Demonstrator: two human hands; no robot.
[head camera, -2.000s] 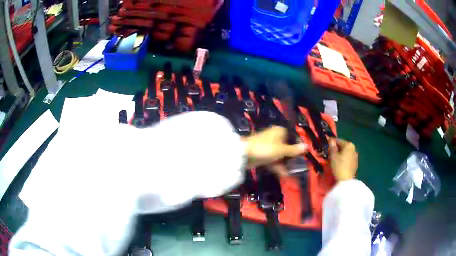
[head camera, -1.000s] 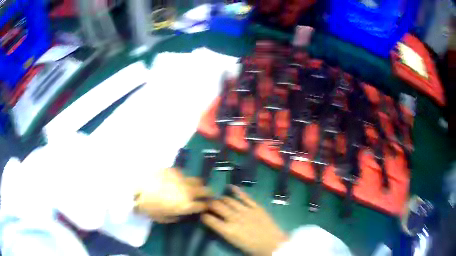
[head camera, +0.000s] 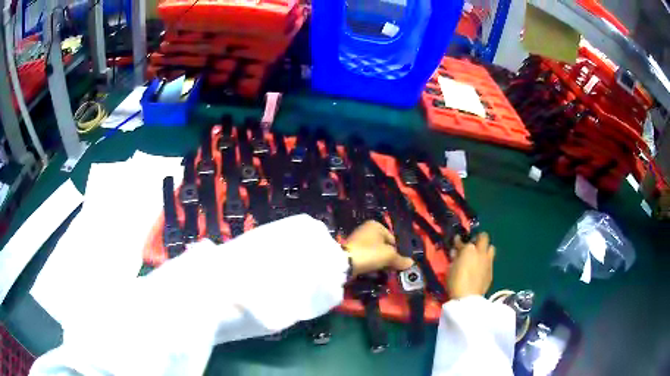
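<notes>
Many black smartwatches lie lengthwise across an orange-red tray (head camera: 156, 246), straps open, some hanging over its front edge. My left hand (head camera: 376, 251) reaches over the tray's front right part. Its thumb is at the top of a watch with a pale square case and round centre (head camera: 412, 277); whether it grips the watch cannot be told. My right hand (head camera: 471, 268) is at the tray's right edge, its fingertips closed at a dark watch strap (head camera: 461, 238). My left sleeve hides part of the tray's front.
White paper sheets (head camera: 103, 228) lie left. Behind are a small blue box (head camera: 167, 110), a large blue crate (head camera: 382, 84) and another red tray (head camera: 481, 125). A clear bag (head camera: 596, 246) lies right; a tan ring (head camera: 520, 323) and shiny items lie front right.
One second ago, both hands were together on the bench in front of the tray; now both are over its right part. The view has swung right.
</notes>
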